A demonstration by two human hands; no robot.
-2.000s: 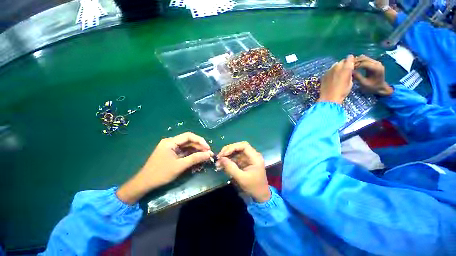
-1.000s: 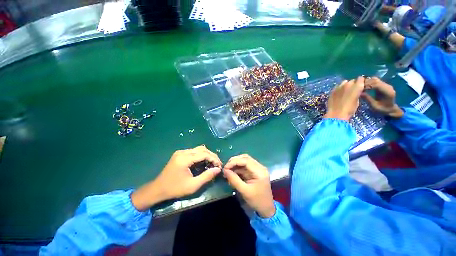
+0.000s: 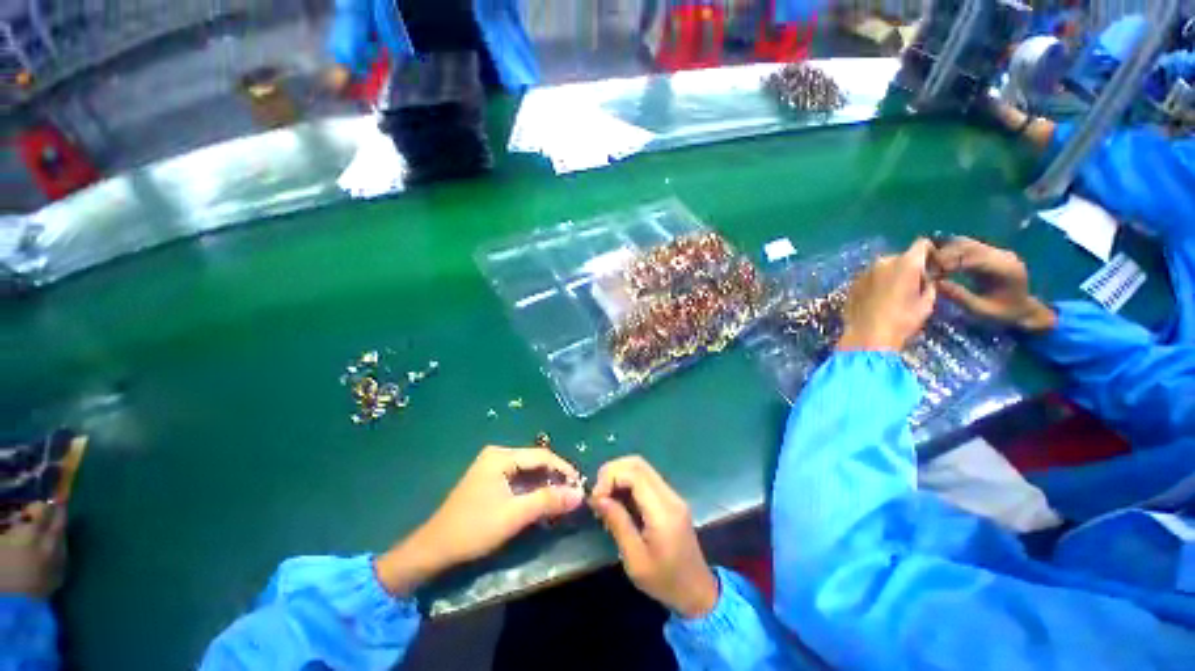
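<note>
My left hand [image 3: 505, 509] is at the bench's near edge, thumb and index finger pinched on a tiny pale part [image 3: 579, 484]. My right hand [image 3: 651, 527] is just beside it, its fingertips close together at the same part; whether it grips the part is hard to tell. Dark small parts show partly under my left fingers, mostly hidden. A small pile of gold, white and dark ring-like parts [image 3: 375, 393] lies on the green bench to the left. A few tiny pale bits [image 3: 515, 405] lie just beyond my hands.
A clear compartment tray [image 3: 526, 290] holds a copper-red and gold heap. Right of it, a neighbour's hands [image 3: 891, 299] work over a fine-pocket tray [image 3: 963, 382]. Another person's hand [image 3: 33, 551] is at far left by a dark sheet. Stacked black trays [image 3: 436, 118] and white sheets [image 3: 571, 136] stand across the bench.
The view has tilted up, showing more across the bench. A hand and dark sheet have come into view at far left. My hands remain together at the fingertips.
</note>
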